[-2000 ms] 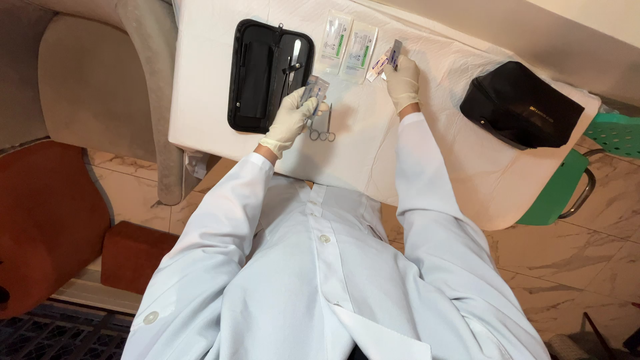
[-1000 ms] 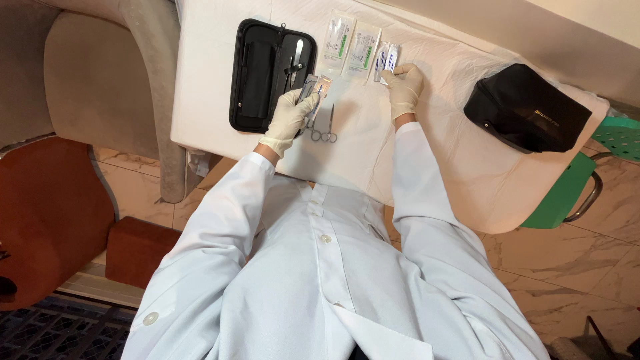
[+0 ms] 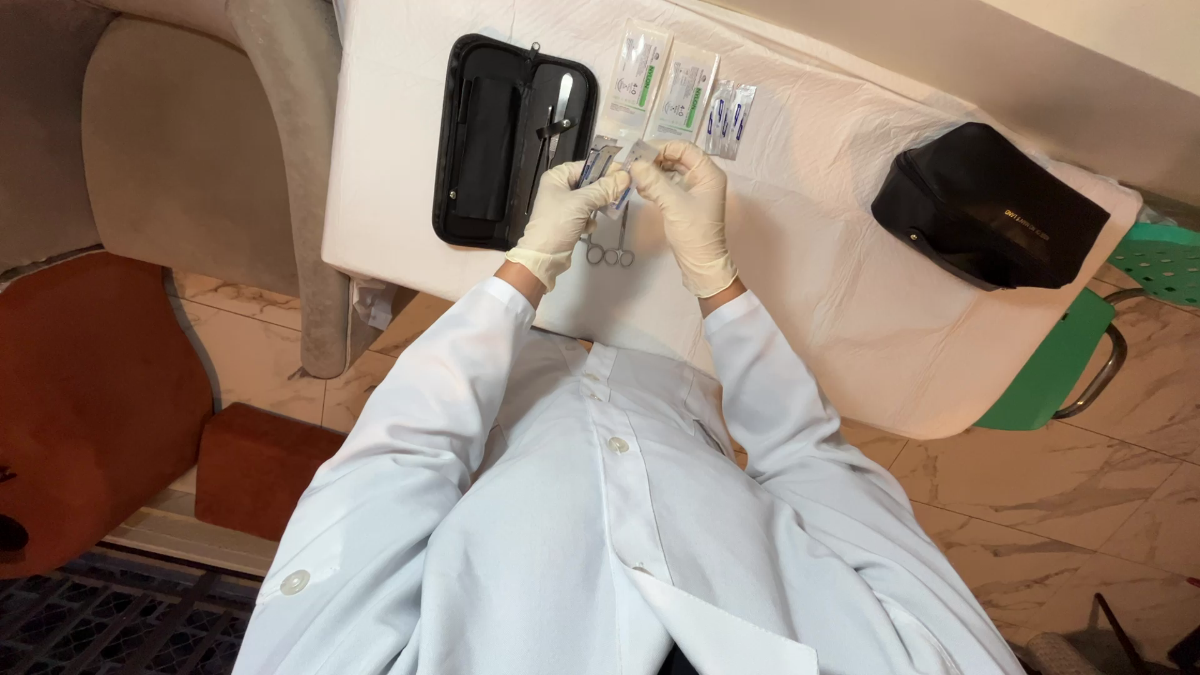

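My left hand (image 3: 558, 211), in a cream latex glove, holds several small foil-like packets (image 3: 598, 161) between thumb and fingers. Close beside it, my gloved right hand (image 3: 689, 206) pinches another small packet (image 3: 641, 152). Below the hands, the ring handles of scissors-like metal instruments (image 3: 619, 255) lie on the white sheet; their upper parts are partly hidden. Two nylon suture packets (image 3: 640, 80) (image 3: 682, 94) lie flat above the hands. Small white and blue packets (image 3: 729, 119) are to their right. An unzipped black instrument case (image 3: 469, 211) with metal tools lies left of my left hand.
A black zip pouch (image 3: 998, 206) stands on the right part of the sheet-covered table (image 3: 806, 328). A green plastic chair (image 3: 1045, 370) with a metal tube is beyond the table's right edge. A grey upholstered chair (image 3: 187, 141) and a red-brown seat (image 3: 94, 394) are at left.
My right hand has moved left to the packets in my left hand. Small white and blue packets, under its fingers one second ago, now lie on the sheet beside the suture packets.
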